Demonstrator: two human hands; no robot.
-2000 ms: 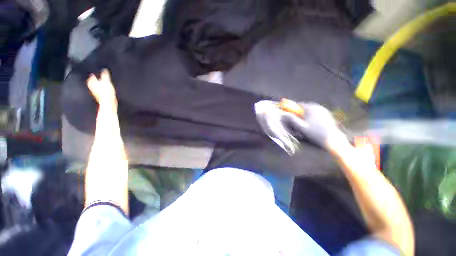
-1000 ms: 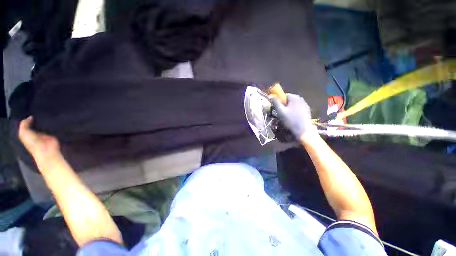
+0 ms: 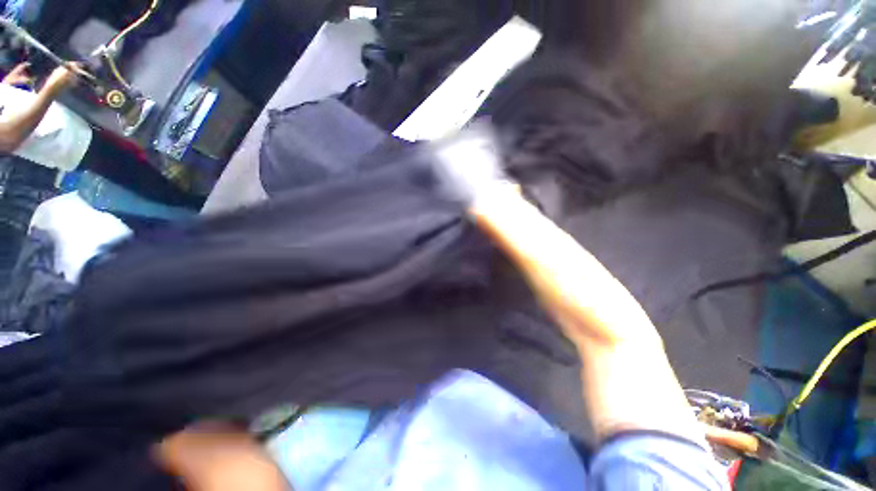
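A black garment (image 3: 288,297) stretches across the left and middle of the view, lifted and blurred, with long folds. My gloved right hand (image 3: 469,171) is on its upper right end and appears closed on the cloth; the fingers are blurred. My left hand (image 3: 216,458) is low at the left under the garment, blurred and partly hidden by the cloth, so its fingers do not show. The steam iron (image 3: 725,422) is parked at the lower right, its tan handle showing, away from both hands.
The dark grey pressing table (image 3: 672,249) lies at the right. A white bar (image 3: 471,81) slants beyond the garment. A yellow hose (image 3: 834,357) curves to the iron. At the upper left another person's arm (image 3: 38,105) is near a machine. Dark cloth (image 3: 576,125) is bunched at the far side.
The iron has left my right hand and is at the lower right. My right hand has moved up and left onto the garment. The garment is lifted towards the left. The view has turned left.
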